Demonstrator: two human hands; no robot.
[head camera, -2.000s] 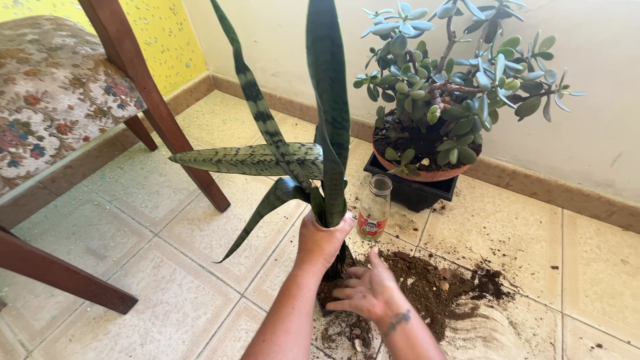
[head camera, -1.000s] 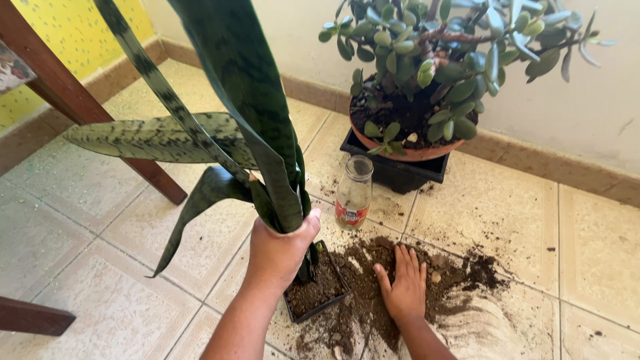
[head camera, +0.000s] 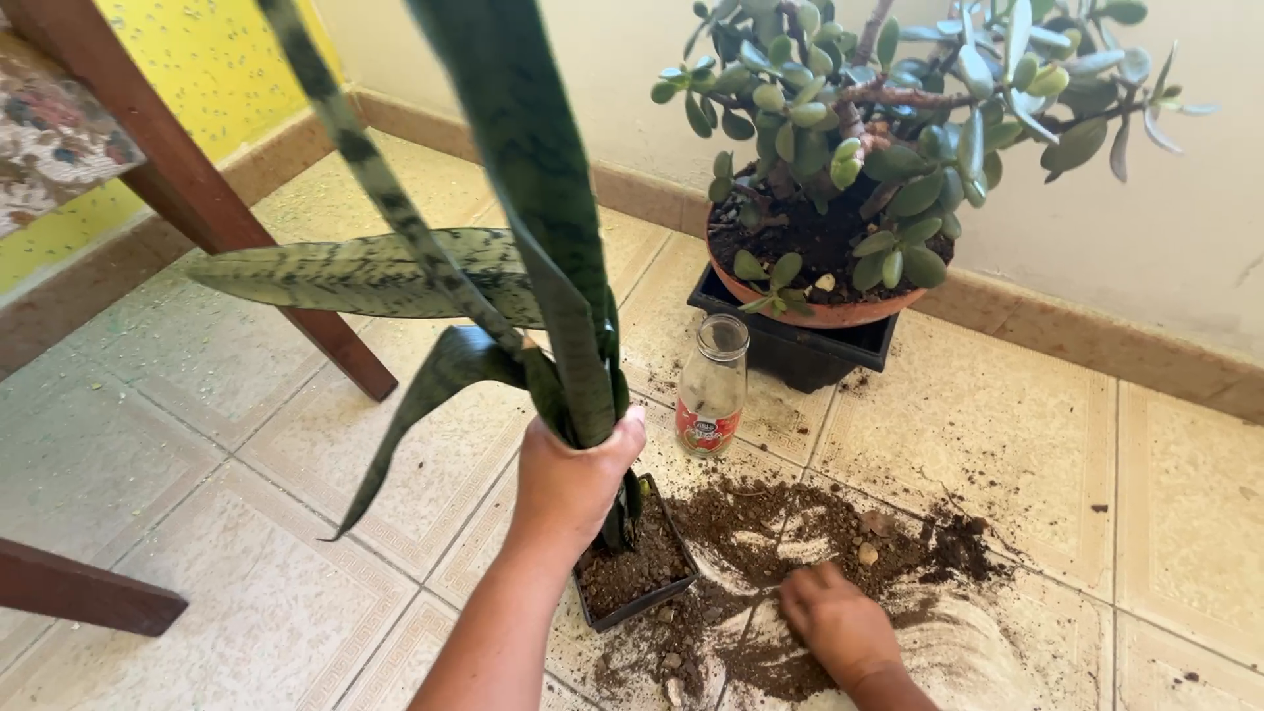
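Observation:
My left hand (head camera: 578, 469) grips the leaf bases of a snake plant (head camera: 563, 296), whose tall, dark-banded leaves rise out of the top of the view. Its base stands in a small square black pot (head camera: 637, 573) filled with brown soil. To the right of the pot, my right hand (head camera: 837, 620) is down at the loose soil (head camera: 790, 523) spread over the floor tiles, its fingers blurred and partly curled; whether any soil is in them cannot be told. An open glass bottle (head camera: 713, 385) with a red label stands behind the soil.
A jade plant in a terracotta bowl (head camera: 829, 314) rests on a black square planter (head camera: 810, 360) near the wall. The wooden legs (head camera: 336, 346) of an upholstered chair (head camera: 59, 133) are at the left. A tiled baseboard (head camera: 1076, 346) runs along the wall.
Two seconds ago my right hand was raised beside the plant's base; one second ago it lay spread on the soil, and now its fingers are drawn in. My left hand still holds the plant.

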